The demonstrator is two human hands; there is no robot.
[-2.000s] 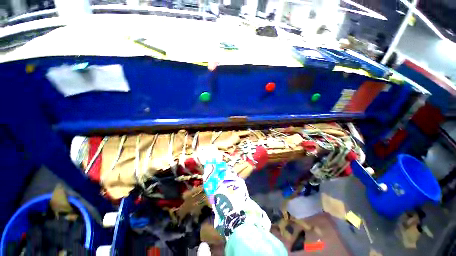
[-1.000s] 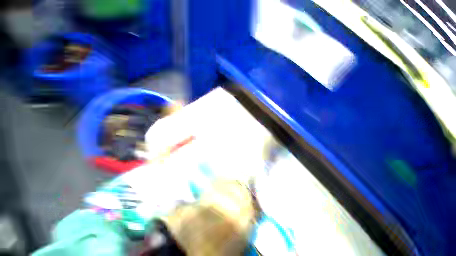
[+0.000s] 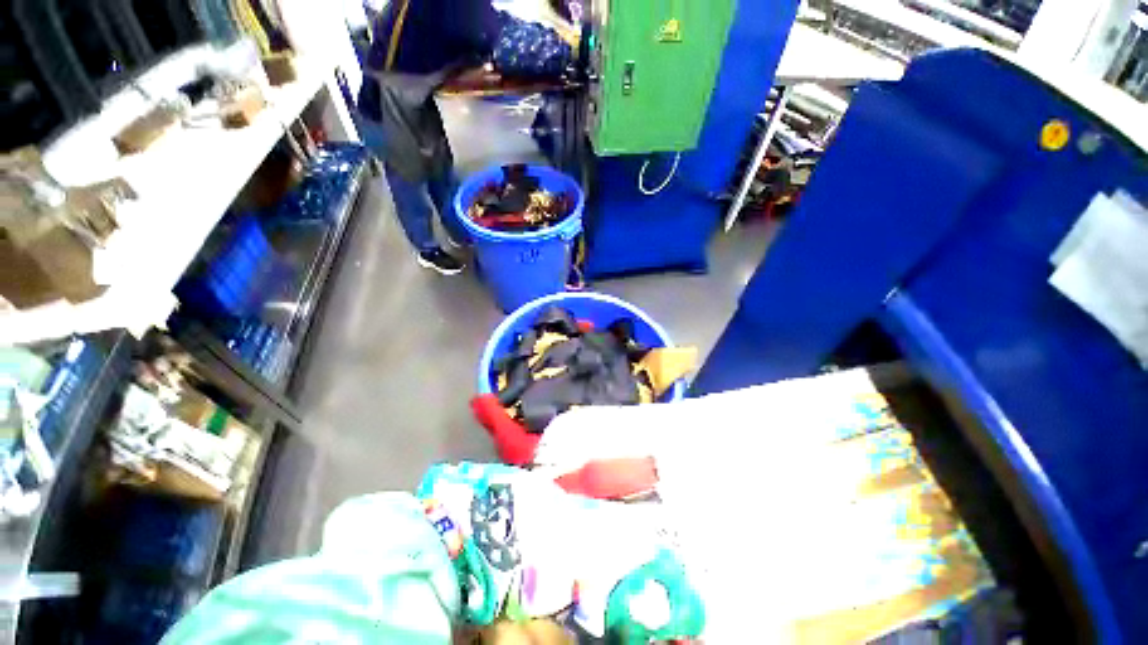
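Observation:
A printed sheet stack (image 3: 743,485), glaring white with a turquoise-yellow pattern toward its right side, lies along the press bed. A red piece (image 3: 611,478) shows at its near left edge; a red flap (image 3: 506,431) hangs beside the bin. A patterned sleeve (image 3: 497,529) with a mint-green upper part reaches in from the lower left; my left hand is lost in the glare. More patterned sleeve with a teal circle (image 3: 655,599) is at the bottom centre; I cannot make out my right hand. No cutting die can be made out.
A round blue bin (image 3: 491,365) with black and tan scraps stands beyond the bed's left end. Another blue bin (image 3: 523,258) stands behind it, near a person (image 3: 416,120) and a green cabinet (image 3: 667,76). Blue press housing (image 3: 869,202) is at right, shelving (image 3: 189,239) at left.
The view has swung left, from the press front to its left end and the aisle. The pale printed sheet now covers the bed where tan and red layers showed. The blur has lessened.

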